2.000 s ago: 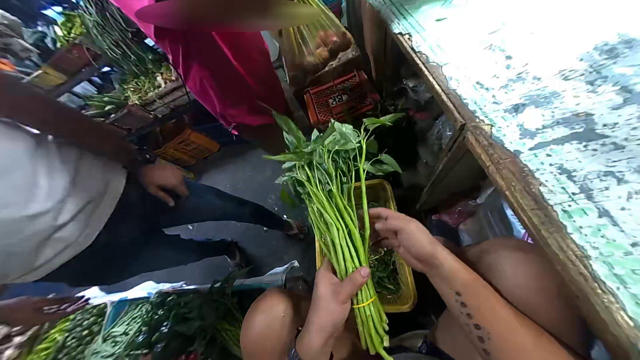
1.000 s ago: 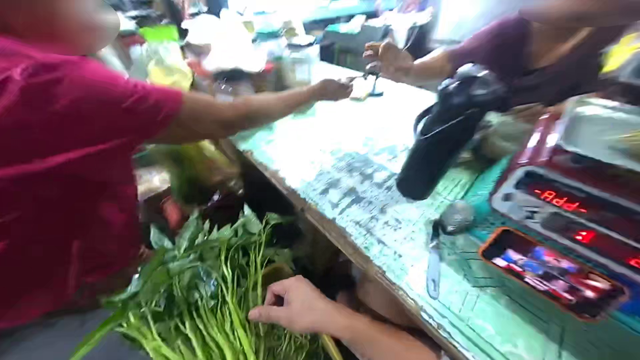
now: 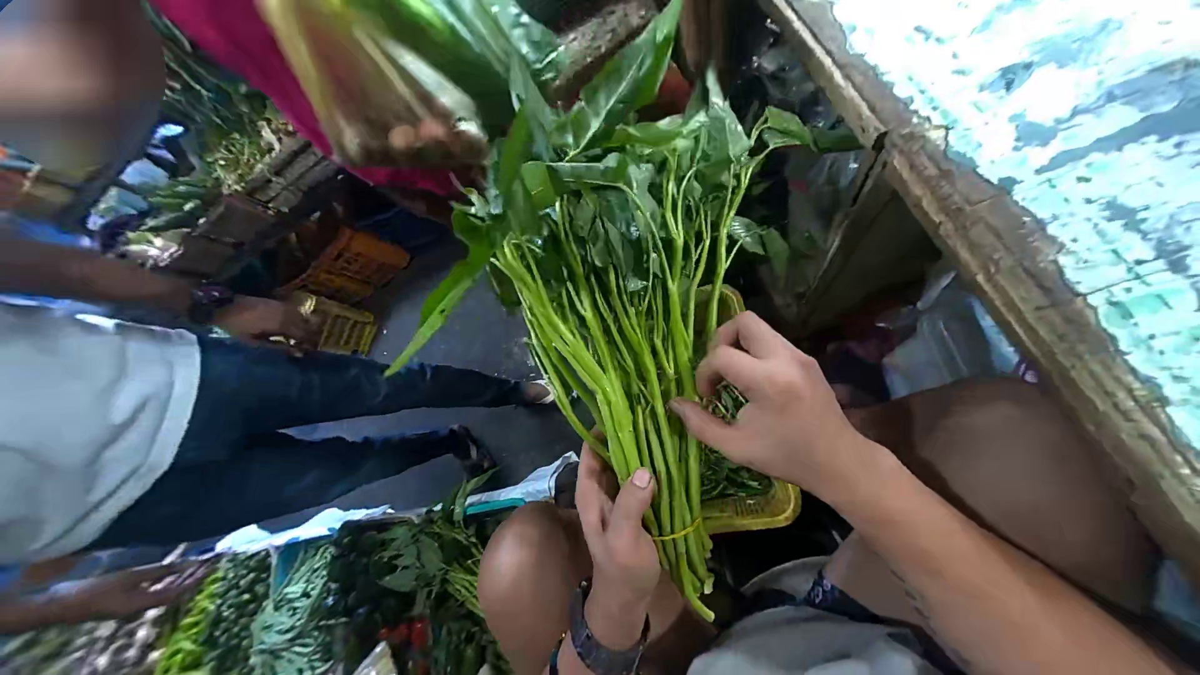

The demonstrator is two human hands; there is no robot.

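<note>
My left hand [image 3: 619, 525] grips the lower stems of a bunch of long-stemmed leafy greens [image 3: 628, 356], thumb across the front. A yellow rubber band [image 3: 677, 532] circles the stems near their cut ends. The leaves fan out at the top of the view. My right hand [image 3: 764, 398] is at the right side of the stems, its fingers bent and its thumb and fingertips at the outer stems; whether it pinches one I cannot tell. Behind the bunch is a yellow plastic basket [image 3: 783, 506] with loose green trimmings [image 3: 736, 473], partly hidden.
A worn, painted tabletop [image 3: 1078, 169] with a wooden edge runs along the right. A person in jeans [image 3: 309, 384] stands at the left. A clear bag [image 3: 403, 103] hangs at upper left. Vegetables [image 3: 291, 600] are laid out below left, with orange and yellow crates [image 3: 347, 323] beyond.
The view has swung from the tabletop with the scale and phone back down to the bunch. The clear bag appears closer than two seconds ago, and the leaves are more spread.
</note>
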